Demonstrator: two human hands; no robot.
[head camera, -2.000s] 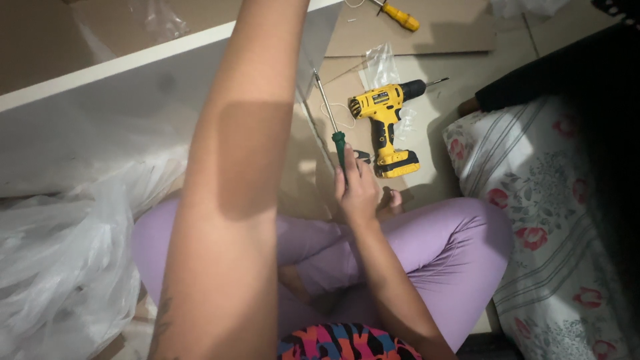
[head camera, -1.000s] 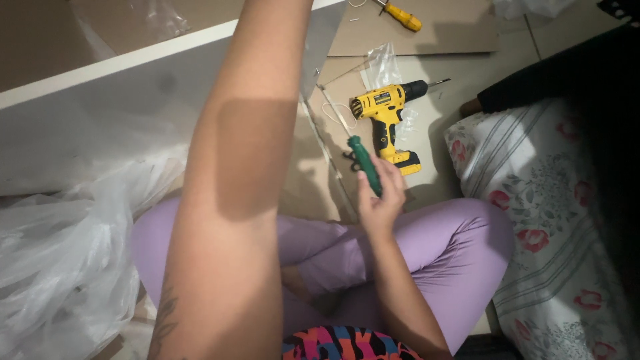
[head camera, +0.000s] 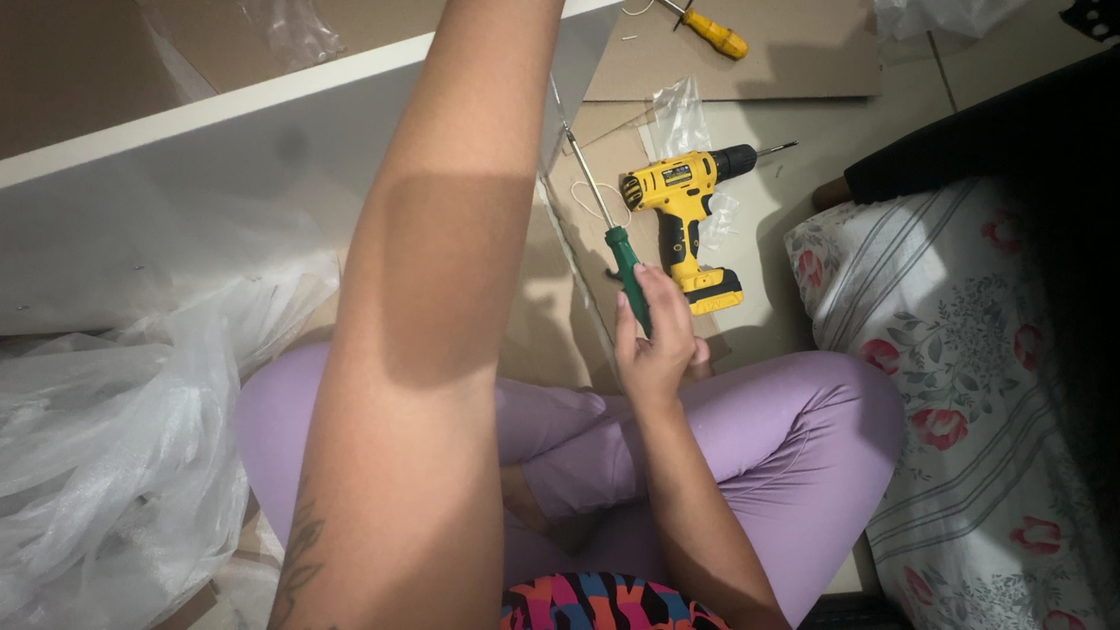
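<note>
My right hand (head camera: 658, 337) grips the green handle of a screwdriver (head camera: 628, 271). Its metal shaft points up and left, with the tip close to the end face of a white and grey furniture panel (head camera: 219, 166); whether it touches is hard to tell. My left forearm stretches up across the panel, and the left hand lies beyond the top edge of the view. Just right of the screwdriver, a yellow and black cordless drill (head camera: 687, 206) with a bit fitted lies on its side, near a small clear plastic bag (head camera: 682, 118).
A yellow-handled screwdriver (head camera: 717, 35) rests on flat cardboard (head camera: 809, 66) at the top. Translucent plastic wrapping (head camera: 131, 437) is heaped on the left. On the right is a floral cloth-covered thing (head camera: 954, 376), with dark fabric beside it. My crossed legs are below.
Between the two earlier frames, my right hand and the green screwdriver shifted down and right, away from the panel. Now they are back up and left, the shaft nearer the panel's end.
</note>
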